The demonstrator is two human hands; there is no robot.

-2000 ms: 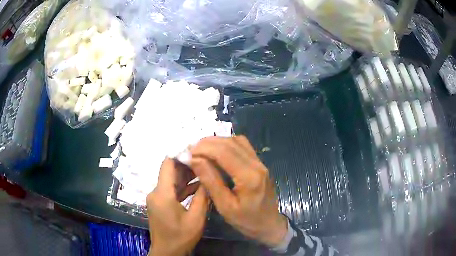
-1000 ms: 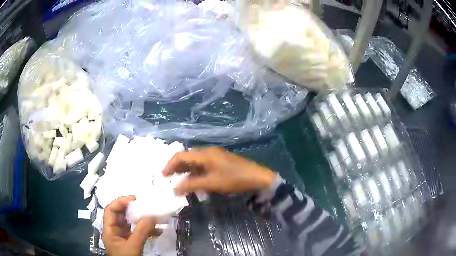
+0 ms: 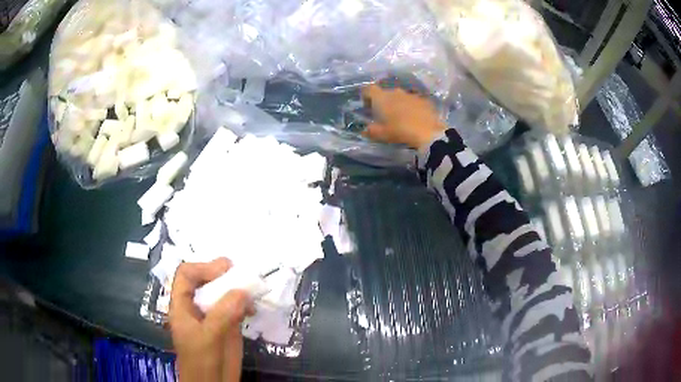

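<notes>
My left hand [image 3: 205,310] holds a small white padding piece [image 3: 218,289] between thumb and fingers, over the front of a heap of white padding sheets [image 3: 243,201]. My right hand [image 3: 405,117] is stretched forward over the opening of a large crumpled clear bag [image 3: 336,45]. Its fingers are blurred; something translucent shows by the fingertips, and I cannot tell if they grip it. A ribbed clear tray [image 3: 418,261] lies right of the heap.
A clear bag of cream foam blocks [image 3: 123,89] stands at left, another bag [image 3: 515,60] at upper right. A compartment tray with white-cored boxes [image 3: 590,224] lies at right, partly behind my sleeve. Loose foam blocks [image 3: 155,198] lie beside the heap. A blue-edged stack is far left.
My right hand has left the heap and moved forward and right to the clear bag. My left hand stays at the heap's front with a white piece. The camera view has shifted.
</notes>
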